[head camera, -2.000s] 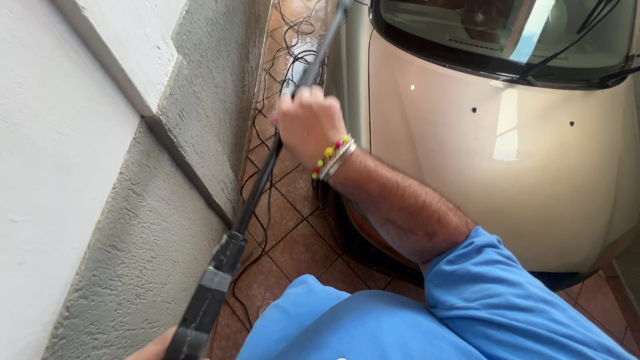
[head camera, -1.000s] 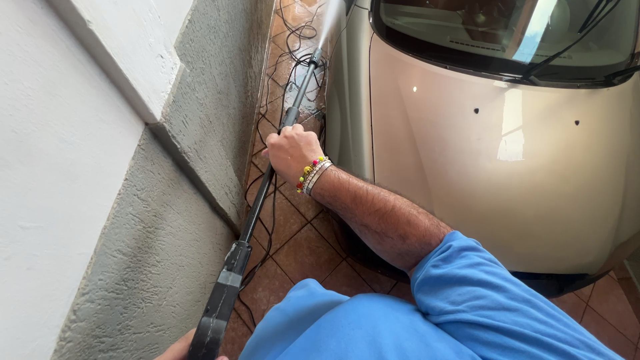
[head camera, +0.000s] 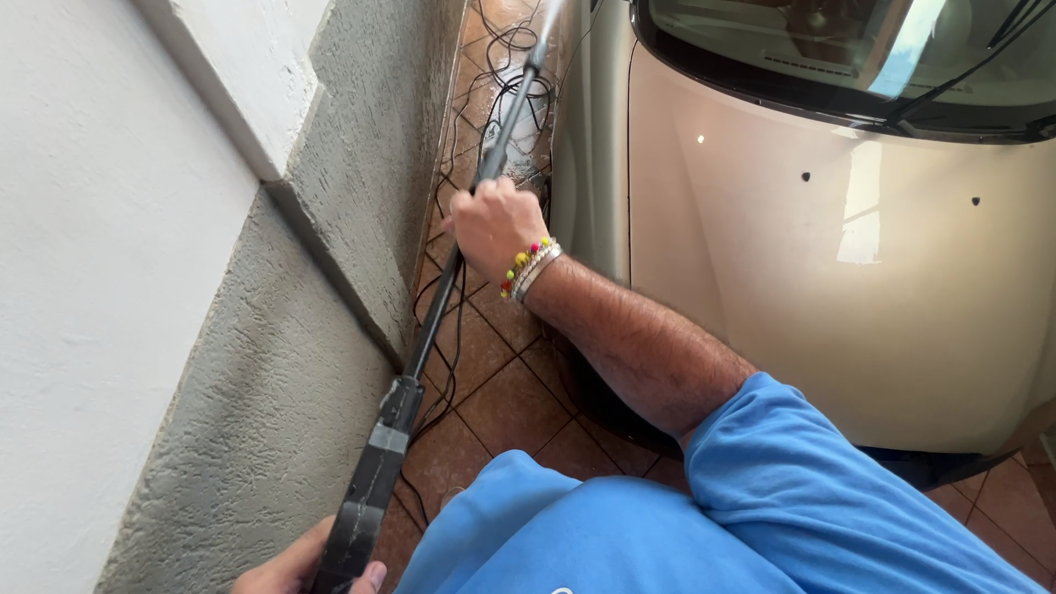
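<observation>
A black pressure washer lance (head camera: 435, 318) runs diagonally from the bottom left to the top centre, and water sprays (head camera: 551, 16) from its nozzle (head camera: 536, 56). My right hand (head camera: 497, 224), with beaded and metal bracelets at the wrist, is closed around the middle of the lance. At the lower edge my left hand (head camera: 301, 561) holds the dark trigger gun body (head camera: 367, 487); most of that hand is cut off or hidden behind it. Below and beside the lance, black cables or hoses (head camera: 454, 363) lie tangled on the wet tile floor (head camera: 495, 404).
A light gold car, its hood (head camera: 767, 272) towards me, stands close on the right, with its windshield and wiper (head camera: 949, 87) at the top. A rough grey and white wall (head camera: 239, 404) rises on the left. The tiled strip between them is narrow, with loose cables along it.
The nozzle end was out of view two seconds ago and now shows near the top with its spray. My right hand stays around the lance, which has shifted slightly.
</observation>
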